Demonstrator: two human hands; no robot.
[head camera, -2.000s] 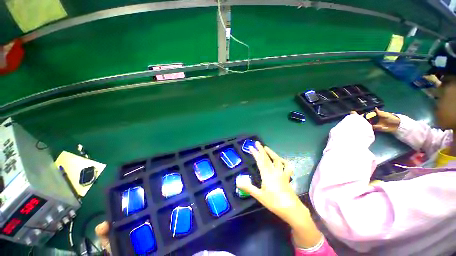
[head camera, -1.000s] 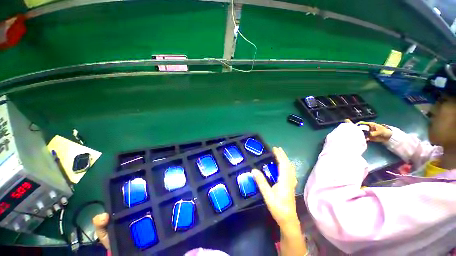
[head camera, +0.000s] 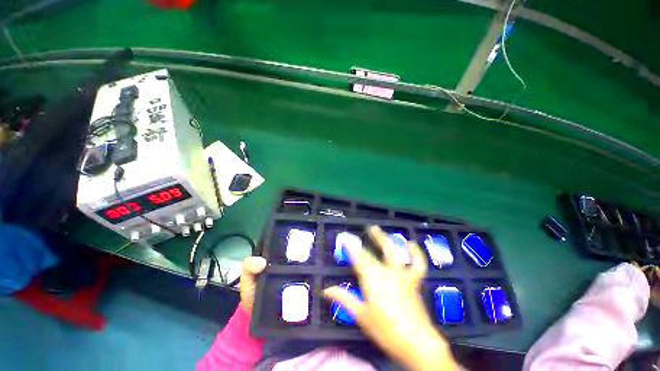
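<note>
A black foam tray (head camera: 391, 273) lies slightly askew on top of another black tray (head camera: 340, 208). Its pockets hold several smartwatch units. Those at the right, such as this unit (head camera: 450, 304), glow blue; the two in the left column, such as this unit (head camera: 295, 301), look white. My left hand (head camera: 250, 284) holds the tray's left edge, mostly hidden behind it. My right hand (head camera: 394, 293) is over the tray's middle, fingers spread, fingertips at the units there. It partly hides the middle pockets; whether the fingertips touch the screens is unclear.
A power supply (head camera: 145, 159) with red readouts stands left, cables on top and a looped black lead (head camera: 235, 243) beside it. A paper note (head camera: 226, 170) bears one watch. At right are a lone watch (head camera: 555, 228), a neighbour's tray (head camera: 611, 224) and a pink sleeve (head camera: 597, 319).
The view has turned left, showing more of the power supply. My right hand has moved from the tray's right end to its middle. The left column's screens have gone from blue to white.
</note>
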